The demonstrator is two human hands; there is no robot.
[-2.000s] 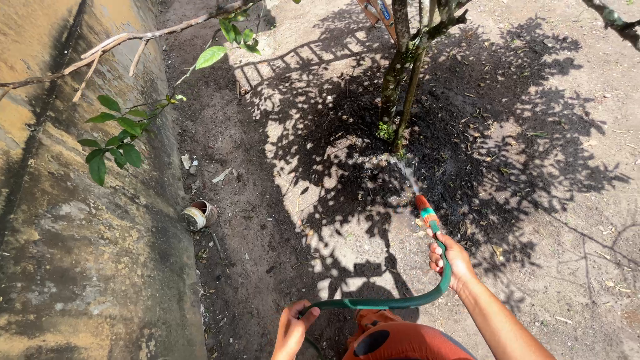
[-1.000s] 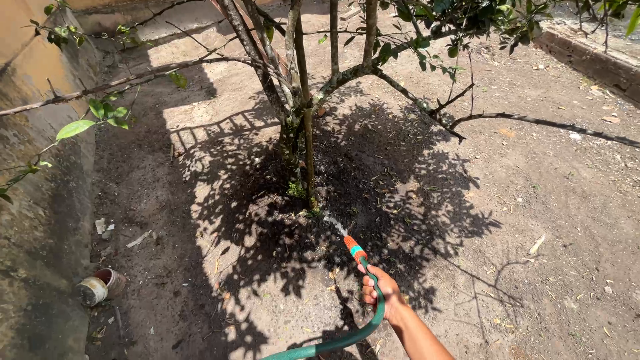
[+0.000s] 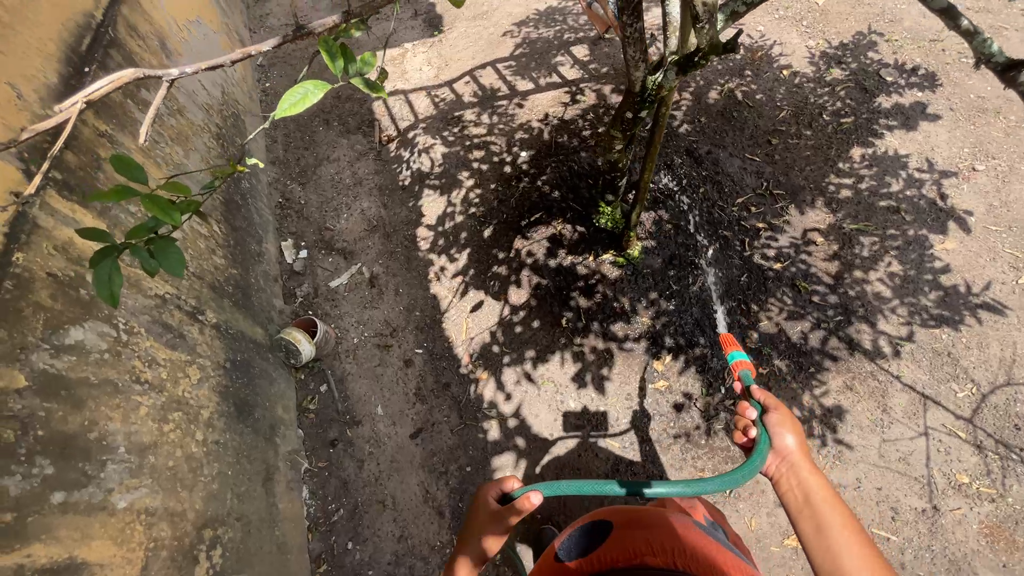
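Note:
A green garden hose (image 3: pixel 640 487) bends across in front of my body, ending in an orange hose nozzle (image 3: pixel 736 357) with a turquoise band. My right hand (image 3: pixel 766 432) grips the hose just below the nozzle. Farther back along it, my left hand (image 3: pixel 494 516) is closed around the hose at the bottom middle. A stream of water (image 3: pixel 712 280) leaves the nozzle upward in view and falls on dark, wet-looking soil right of the tree trunk (image 3: pixel 644 160). Small green leaves (image 3: pixel 608 216) grow at the trunk's base.
A stained wall (image 3: pixel 144 400) runs along the left. A bare branch (image 3: pixel 208 64) and a leafy twig (image 3: pixel 160 210) hang in front of it. Beside the wall's foot lie a tipped-over pot (image 3: pixel 316 336) and scraps of debris (image 3: pixel 345 276). Another branch (image 3: pixel 972 36) reaches in at upper right.
The water stream now reaches farther, to the right of the trunk; before, it was short and landed near the trunk's base. The view has swung down again since one second ago, bringing my left hand back in.

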